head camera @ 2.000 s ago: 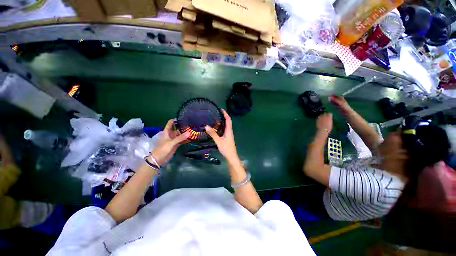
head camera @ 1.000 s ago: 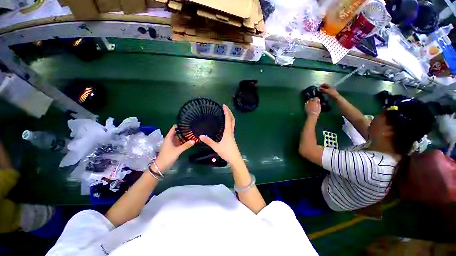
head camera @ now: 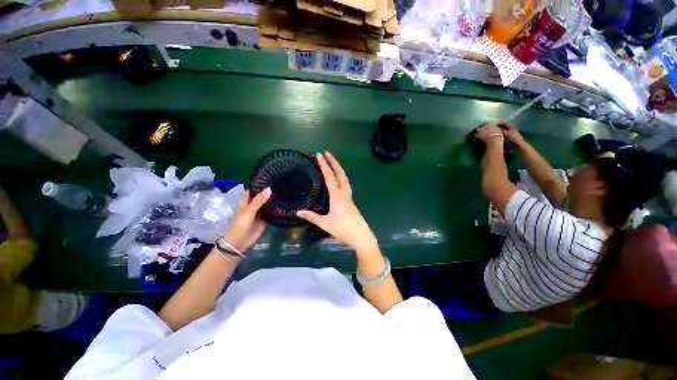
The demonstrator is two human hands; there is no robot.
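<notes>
A round black ribbed fan head (head camera: 288,185) is in front of me, its grille facing up. My left hand (head camera: 249,219) grips its lower left rim, thumb on the grille. My right hand (head camera: 340,204) is at its right side, fingers spread and thumb by the lower rim; whether the fingertips press on it is hard to tell. A dark part below the fan head is mostly hidden by it. Another black fan (head camera: 390,138) lies on the green conveyor belt (head camera: 297,119) to the right.
A fan with orange glints (head camera: 159,133) is at left. Plastic bags (head camera: 167,211) lie over a blue bin (head camera: 156,278), beside a bottle (head camera: 70,195). A person in a striped shirt (head camera: 553,249) works at right. Cartons (head camera: 326,26) lie on the shelf.
The orange glints on the held fan head no longer show. My right hand's fingers have spread. The belt fans have shifted right in view. The neighbour's hands have moved right.
</notes>
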